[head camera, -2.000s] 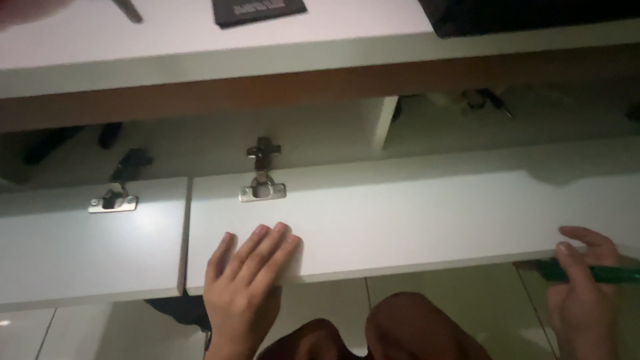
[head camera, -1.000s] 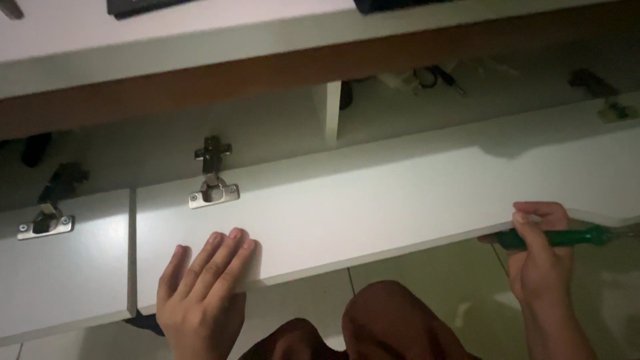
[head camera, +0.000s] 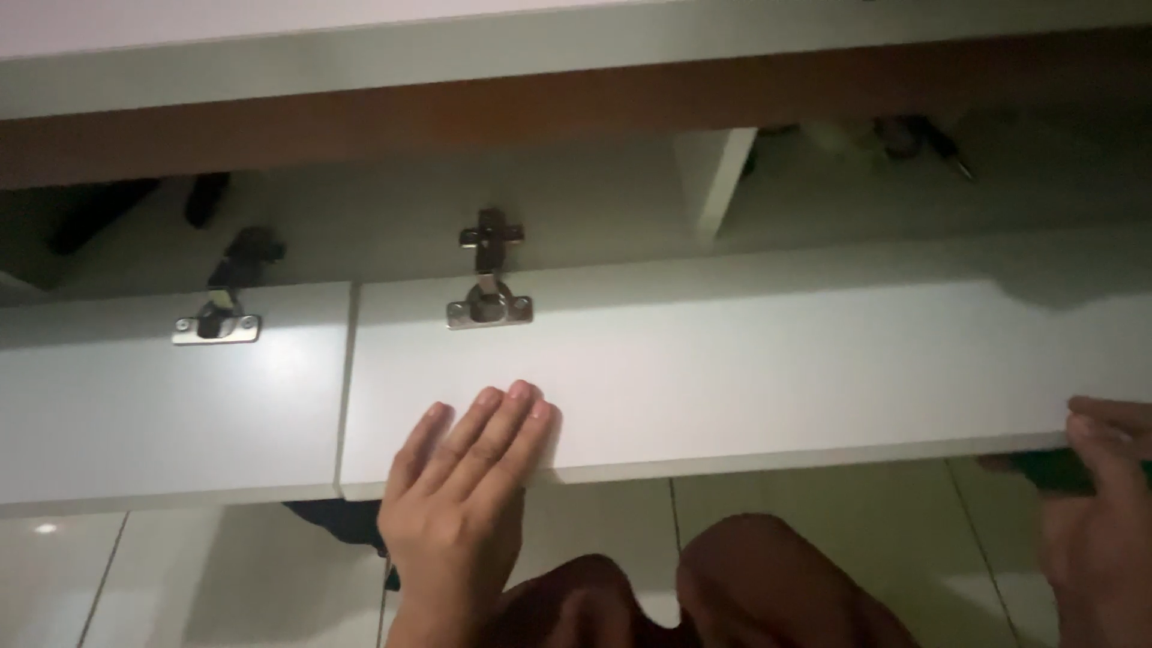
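My left hand (head camera: 463, 504) lies flat on the white cabinet door panel (head camera: 720, 360), near its left end, fingers slightly apart. Just above it a metal cup hinge (head camera: 490, 306) joins the panel to the cabinet. At the right edge my right hand (head camera: 1102, 486) touches the panel's front edge and holds a green-handled tool (head camera: 1053, 470), mostly hidden by the fingers and partly out of view. A second door panel (head camera: 162, 414), with its own metal hinge (head camera: 216, 326), sits to the left across a narrow gap.
The countertop edge (head camera: 405, 63) runs across the top. Inside the cabinet stand a white divider (head camera: 727, 184) and, right of it, a dark cable with a metal plug (head camera: 945, 148). Dark objects (head camera: 108, 211) lie at left. Below are floor tiles (head camera: 612, 522) and my knees (head camera: 756, 567).
The view has shifted back and forth sideways. My left hand stays flat on the panel, and my right hand still holds the green-handled tool at the panel's edge.
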